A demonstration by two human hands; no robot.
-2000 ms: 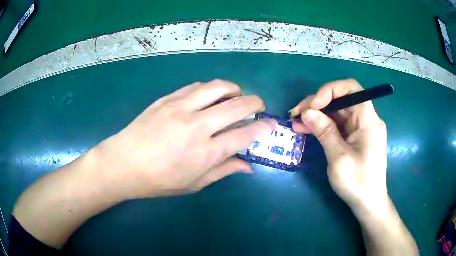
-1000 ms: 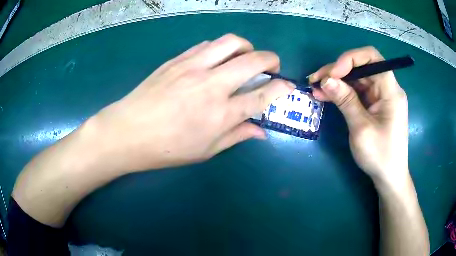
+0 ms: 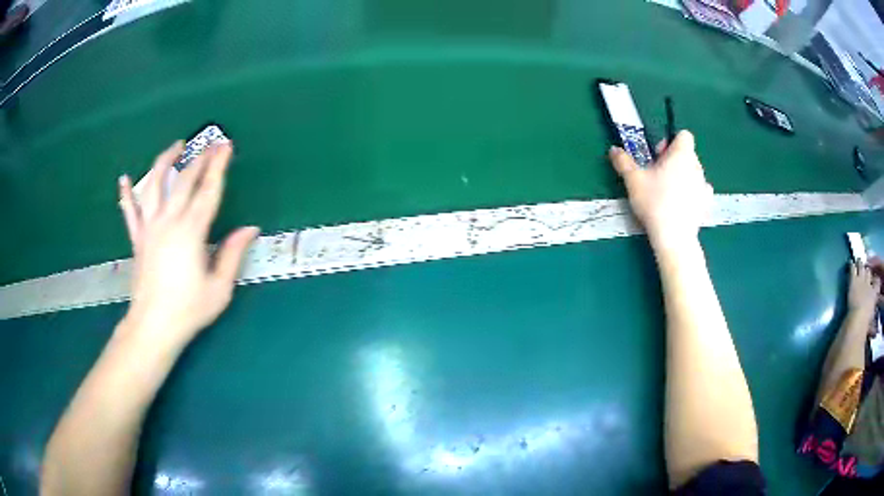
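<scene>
An opened phone (image 3: 625, 121), white at the far half and blue-and-white patterned at the near half, lies beyond the grey strip at the right. My right hand (image 3: 669, 184) grips its near end between thumb and fingers. The slim black tool (image 3: 670, 118) sticks up from the same hand; its lower part is hidden. My left hand (image 3: 179, 223) is spread over another opened phone (image 3: 205, 140) at the upper left. Its fingers cover much of that phone and its thumb stands apart. Whether the fingertips touch it is not clear.
The grey-white strip (image 3: 407, 237) crosses the green surface under both wrists. A small dark phone (image 3: 769, 114) lies at the upper right. Another person's hand (image 3: 862, 287) holds a white item at the right edge. Papers and parts show in the upper right corner.
The view has shifted forward past the strip. My hands have parted and reached beyond it, the left to a phone at left, the right with phone and tool at right.
</scene>
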